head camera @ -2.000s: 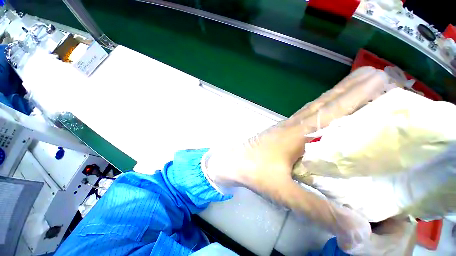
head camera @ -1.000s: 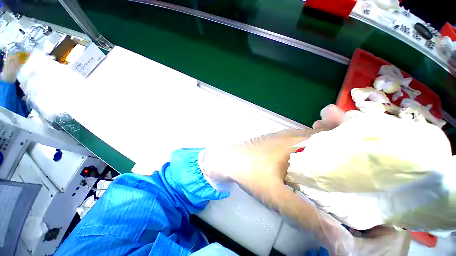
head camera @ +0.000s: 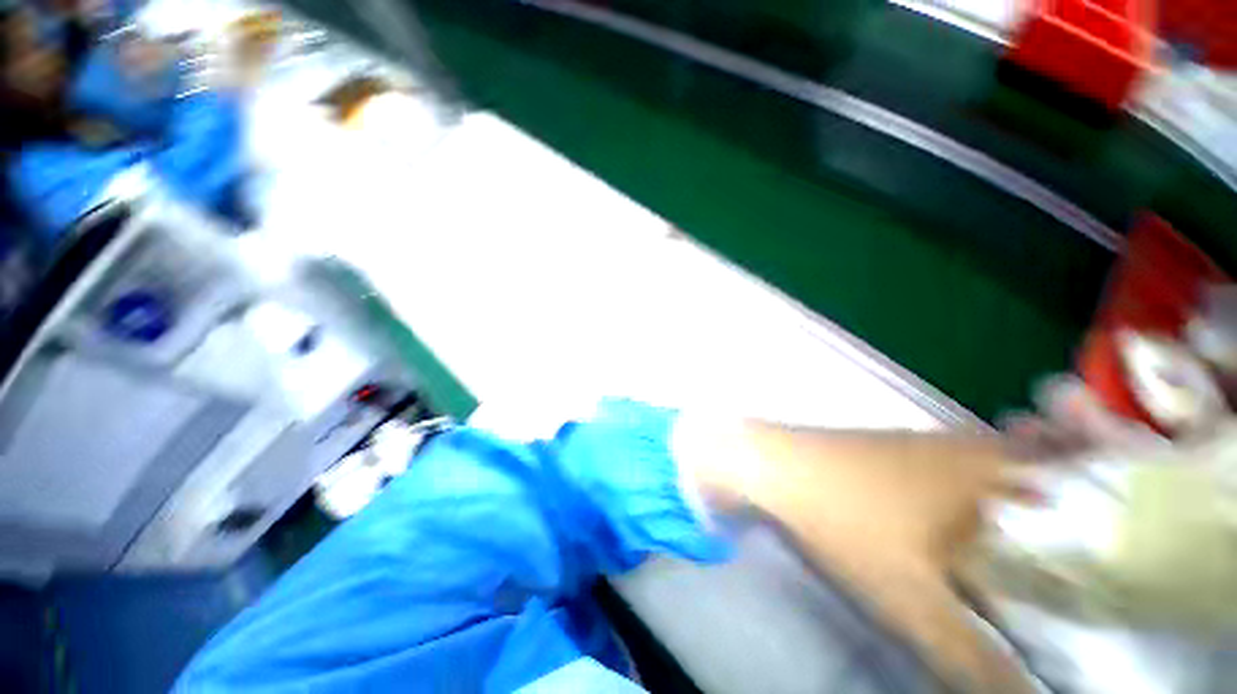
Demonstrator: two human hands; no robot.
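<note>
My left hand (head camera: 868, 508), in a thin clear glove under a blue cuff, reaches to the right and is blurred. Its fingers and thumb are spread around the near side of a large pale cream-and-white piece (head camera: 1167, 549), which the right edge cuts off. The hand appears to hold the piece; the exact contact is blurred. A red tray (head camera: 1133, 305) with pale parts (head camera: 1173, 380) lies just beyond it, partly hidden. My right hand cannot be made out.
A white mat (head camera: 597, 285) covers the bench beside a dark green strip (head camera: 760, 176) with metal rails. A red bin (head camera: 1085, 48) is beyond. A white machine (head camera: 204, 325) stands left. Another person's blue sleeve (head camera: 197, 149) shows at upper left.
The view has swung left, so the bench, hand and pale piece sit further right. More of the white machine and another person shows. My left hand stays around the piece.
</note>
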